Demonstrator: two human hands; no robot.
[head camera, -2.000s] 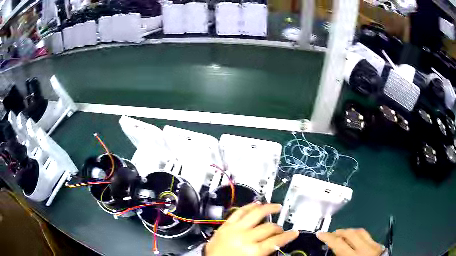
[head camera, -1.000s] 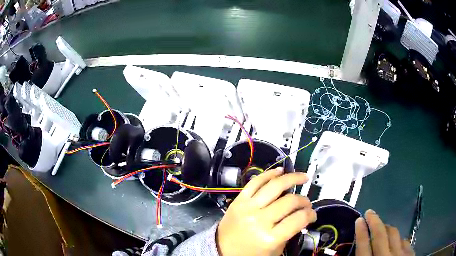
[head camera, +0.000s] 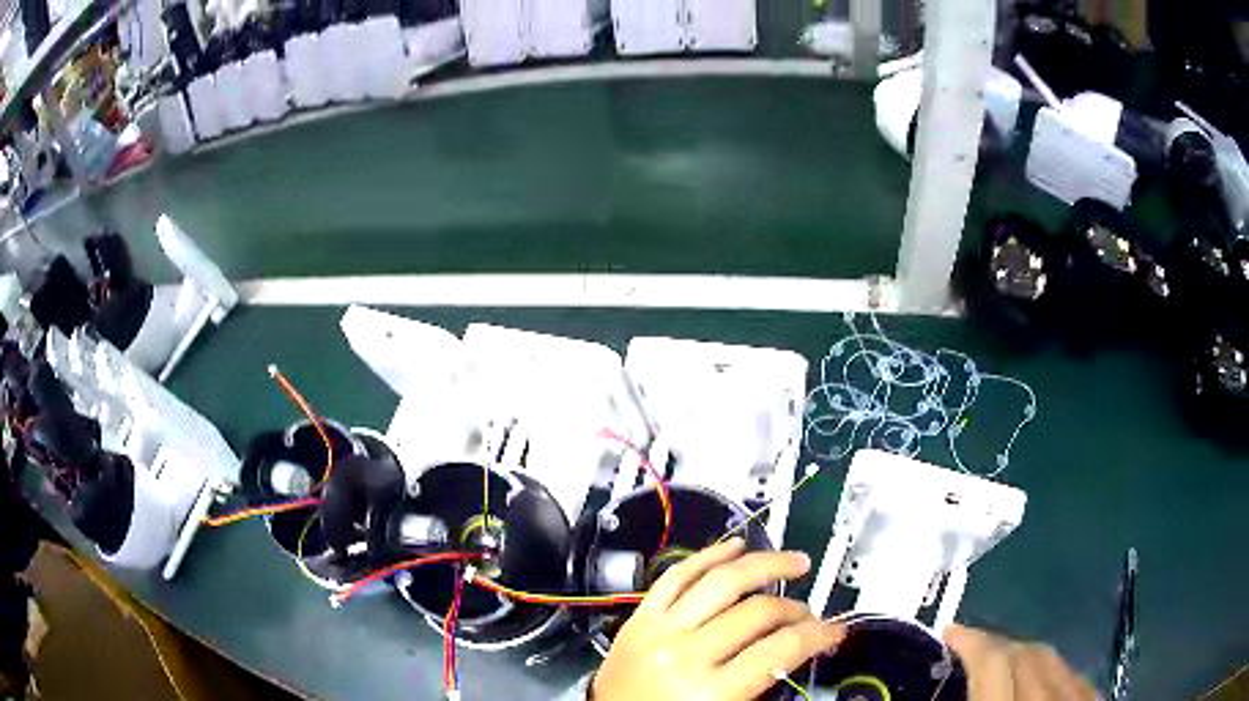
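Observation:
A camera base housing with a black bowl (head camera: 904, 660) lies at the bottom edge, partly cut off, its white bracket (head camera: 921, 527) behind it. A yellow ring and a thin lead show inside. My left hand (head camera: 719, 633) grips the bowl's left rim, fingers bent, and covers part of the neighbouring bowl (head camera: 674, 518). My right hand (head camera: 1016, 668), blurred and cut off by the bottom edge, is at the right rim. What the fingertips do inside is hidden.
More open bowls (head camera: 482, 534) with coloured harnesses stand at the left. Other white bodies (head camera: 151, 527) are further left. A pale wire tangle (head camera: 911, 397) lies behind. Tweezers (head camera: 1126, 623) and black head modules (head camera: 1016, 267) are at right. A white post (head camera: 948, 164) rises behind.
The view tilted down, then back up, so the bench items sit lower than a second ago. Both hands stay at the same housing; more of its bowl shows than two seconds ago.

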